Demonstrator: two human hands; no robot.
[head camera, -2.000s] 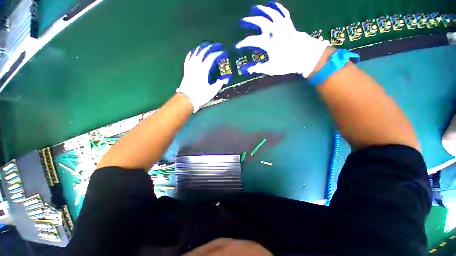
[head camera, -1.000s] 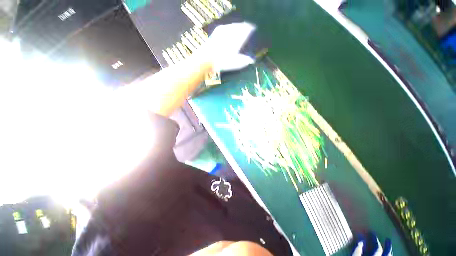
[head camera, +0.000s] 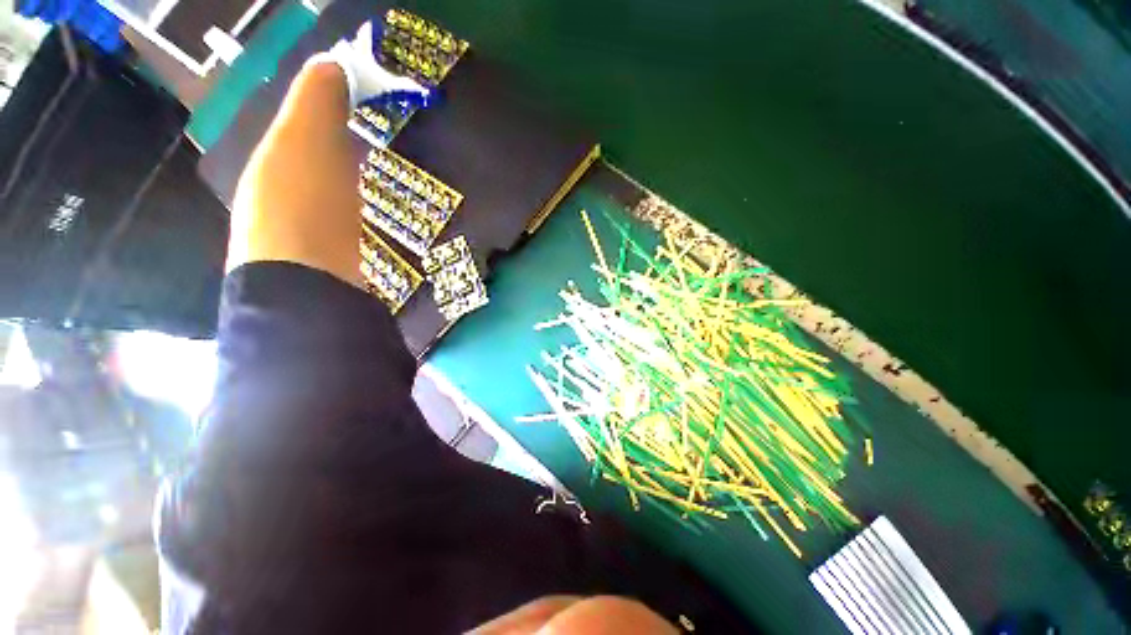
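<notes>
My left hand (head camera: 372, 77), in a white and blue glove, reaches over the dark tray (head camera: 496, 143) at upper left. Its thumb and fingers are spread beside a gold-striped PCB panel (head camera: 424, 47), and part of another panel (head camera: 382, 120) shows just under it. Whether it grips either is unclear. More PCB panels (head camera: 416, 199) lie on the tray nearer me, one of them (head camera: 456, 277) askew at the tray's edge. Of my right hand (head camera: 1027, 625) only a dark blue, blurred bit shows at the bottom edge; its fingers cannot be made out.
A loose heap of green, yellow and whitish edge rails (head camera: 707, 397) lies on the green bench. The grooved metal block (head camera: 887, 581) is at lower right. A worn pale strip (head camera: 868, 354) borders the dark green belt (head camera: 794, 137). A few finished boards (head camera: 1108, 509) show at the right edge.
My left hand has gone from the row of boards to the tray, then farther left over the panels. The view has swung left. My right hand has nearly left the picture.
</notes>
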